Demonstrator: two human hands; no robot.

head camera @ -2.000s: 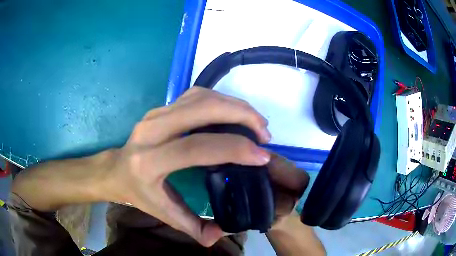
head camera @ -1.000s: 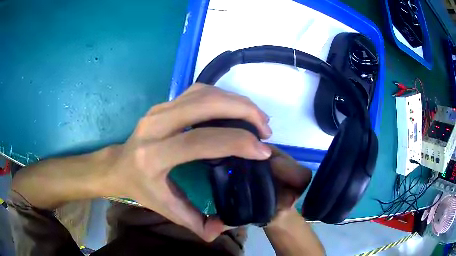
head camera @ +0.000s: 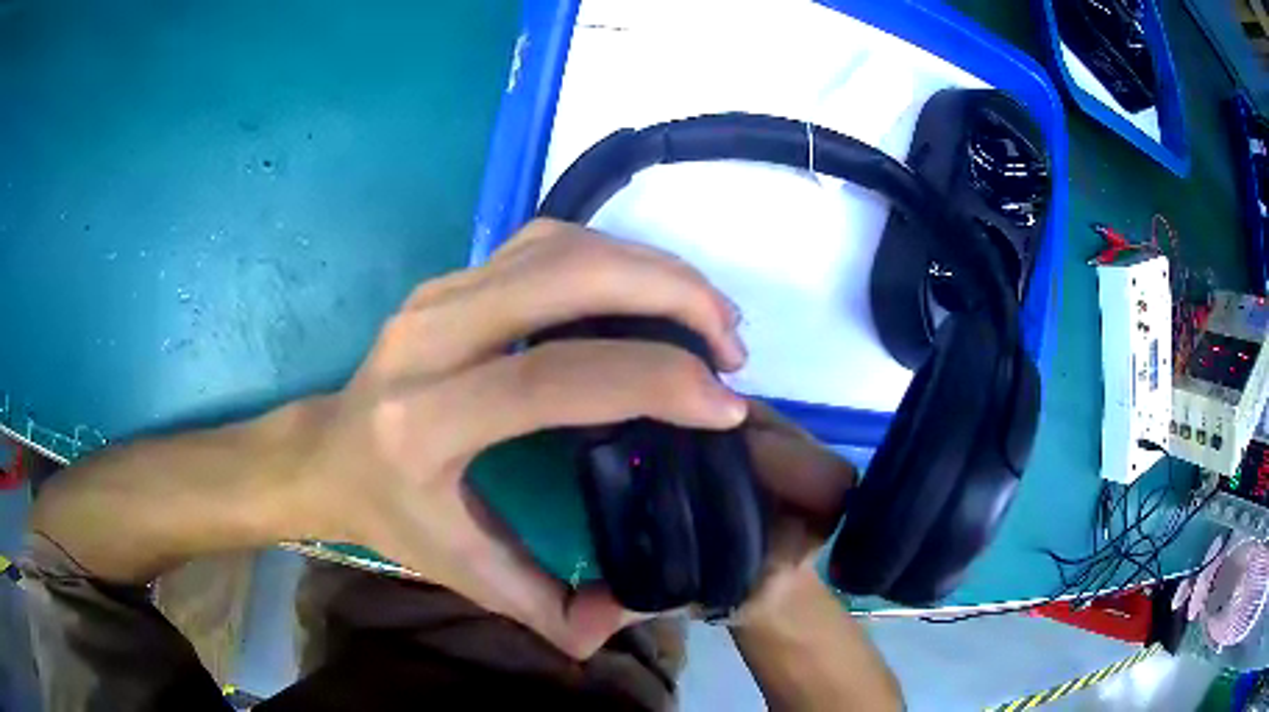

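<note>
Black over-ear headphones (head camera: 738, 138) are held over the near edge of a blue tray (head camera: 512, 153). The headband arcs over the white liner (head camera: 696, 264) and has a thin white tie. My left hand (head camera: 473, 403) grips the left ear cup (head camera: 675, 522), with fingers over its top and the thumb below. A small reddish light shows on this cup. My right hand (head camera: 796, 515) is behind the same cup, mostly hidden, and holds it from the right. The other ear cup (head camera: 946, 473) hangs free at the right.
A long black case (head camera: 912, 264) with glossy recesses lies in the tray's right side. More trays (head camera: 1162, 118) stand at the upper right. A white box (head camera: 1134, 365), red clips (head camera: 1111, 245), a power supply (head camera: 1219, 383), black cables and a small fan (head camera: 1233, 595) are at the right.
The light on the held cup has turned from blue to reddish. The headphones and my hands have moved slightly up. The upper right tray has shifted a little up and left.
</note>
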